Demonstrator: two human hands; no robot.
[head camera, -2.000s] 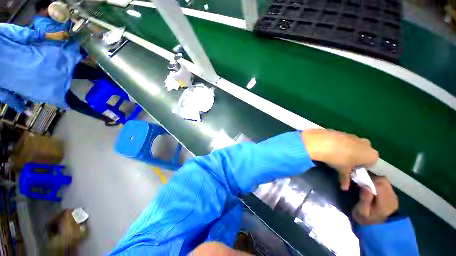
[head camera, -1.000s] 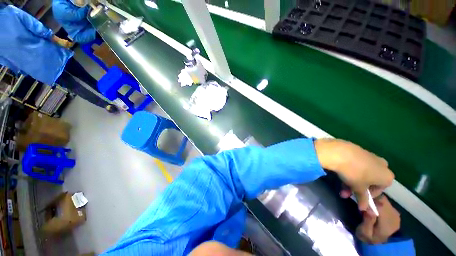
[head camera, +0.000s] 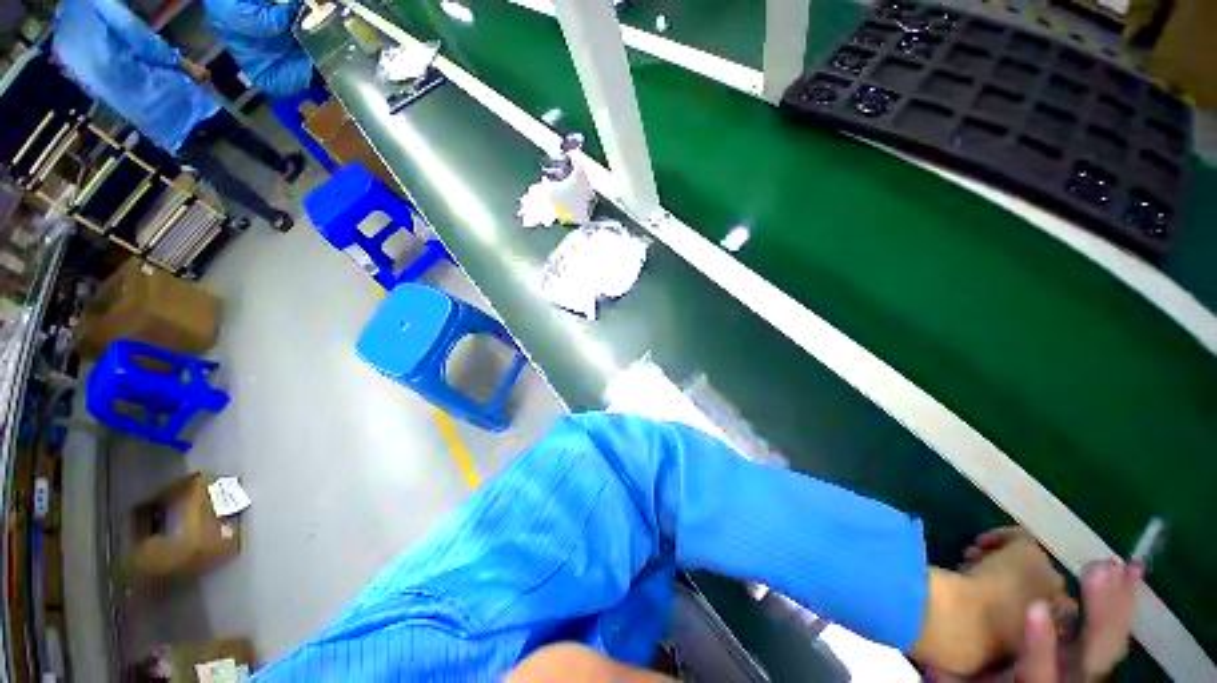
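Observation:
My left hand (head camera: 994, 603) is at the lower right, bare below a blue sleeve, with its fingers curled. My right hand (head camera: 1092, 624) is beside it, blurred and cut off by the bottom edge. The hands overlap, and I cannot tell whether either holds anything. No white piece shows clearly between them. Glossy clear film (head camera: 854, 656) lies on the dark green worktop, partly hidden by my left sleeve. A white sheet or film (head camera: 654, 394) lies farther up the bench.
A white crumpled pile (head camera: 594, 267) and a whitish bottle (head camera: 567, 194) stand near a white post (head camera: 611, 114). A black tray (head camera: 1001, 120) is beyond the green belt (head camera: 854, 240). Blue stools (head camera: 407, 334), cartons (head camera: 150, 310) and two people in blue (head camera: 127, 74) are at the left.
My hands have moved down and right in the picture, towards its corner. The white piece between my fingers no longer shows. The view has shifted, and my left sleeve covers more film.

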